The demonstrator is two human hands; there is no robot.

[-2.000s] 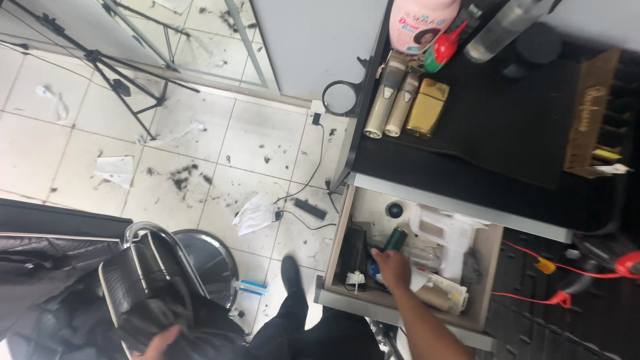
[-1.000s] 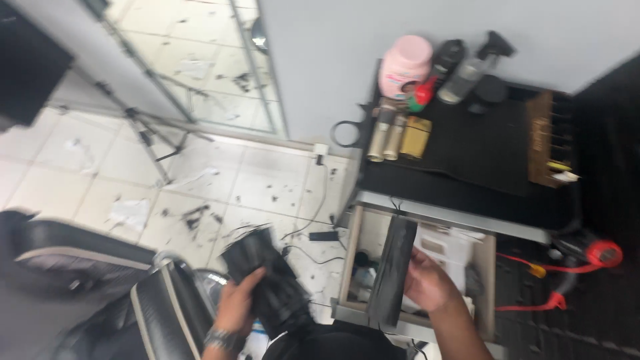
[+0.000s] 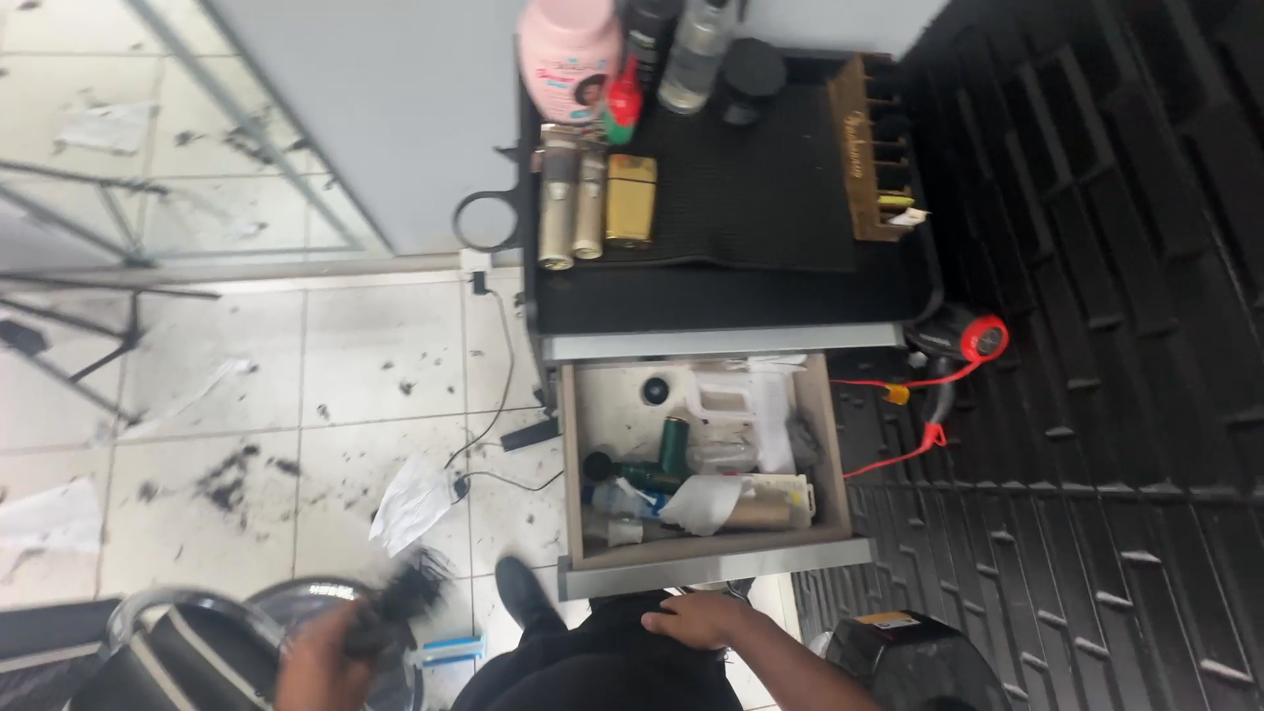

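My left hand (image 3: 331, 657), low and left of centre, is closed on a dark brush (image 3: 410, 592) whose black bristles point up and to the right; it is blurred. My right hand (image 3: 696, 620) holds nothing, its fingers loosely spread just below the front of the pulled-out drawer (image 3: 711, 568). In the drawer lie a dark green tool (image 3: 673, 449), a white plastic frame (image 3: 721, 395), a small black round piece (image 3: 655, 391), crumpled white paper (image 3: 703, 502) and several other pieces. On the black trolley top (image 3: 750, 296) are two hair clippers (image 3: 557, 202) and a gold-coloured shaver (image 3: 630, 200).
A pink bottle (image 3: 571, 59), a clear bottle (image 3: 696, 59) and a brown holder (image 3: 859, 158) stand on the trolley. A red-and-black hair dryer (image 3: 963, 336) hangs at its right. A salon chair (image 3: 168, 652) is lower left; cables, paper and hair clippings lie on the floor.
The dark flat piece in my right hand a second ago is out of it, and that hand has dropped below the drawer. My left hand now has a brush instead of the black bundle.
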